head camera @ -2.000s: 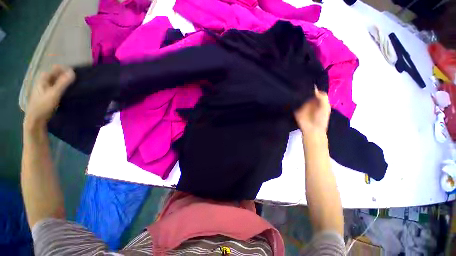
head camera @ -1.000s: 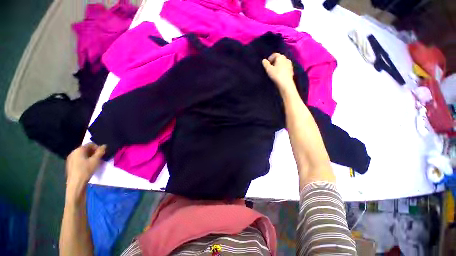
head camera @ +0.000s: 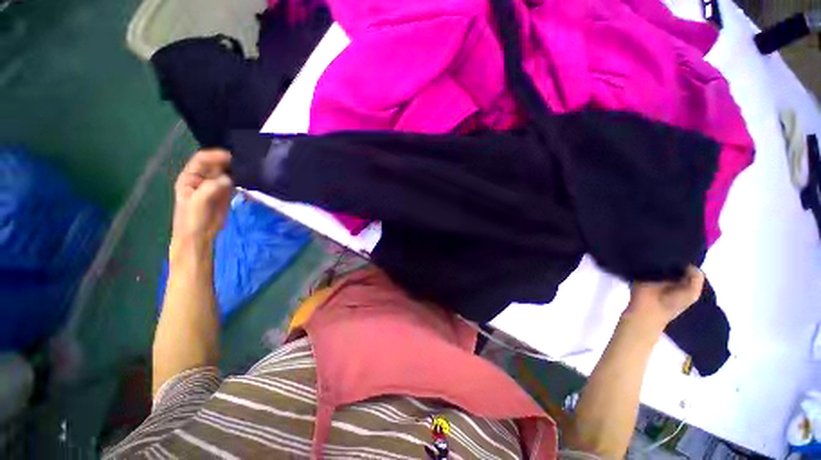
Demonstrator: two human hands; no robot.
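A black garment (head camera: 486, 193) lies across the white table over magenta cloth. One sleeve is stretched out to the left. My left hand (head camera: 203, 193) grips the end of that sleeve, held beyond the table edge. My right hand (head camera: 668, 292) grips the black cloth at the lower right edge of the garment, close to the front of the table. The other sleeve (head camera: 704, 332) hangs out past my right hand onto the table. The fingertips of my right hand are partly hidden by the cloth.
Magenta garments (head camera: 405, 67) lie behind and under the black one. A pale tub (head camera: 193, 22) with black garments (head camera: 212, 85) stands at the upper left. Blue plastic (head camera: 40, 243) lies on the green floor. A dark object (head camera: 786, 33) is at the table's far right.
The view has shifted. My left hand has lifted the sleeve end and pulled it out straight. My right hand has moved from the garment's upper part to its lower right edge and taken hold there.
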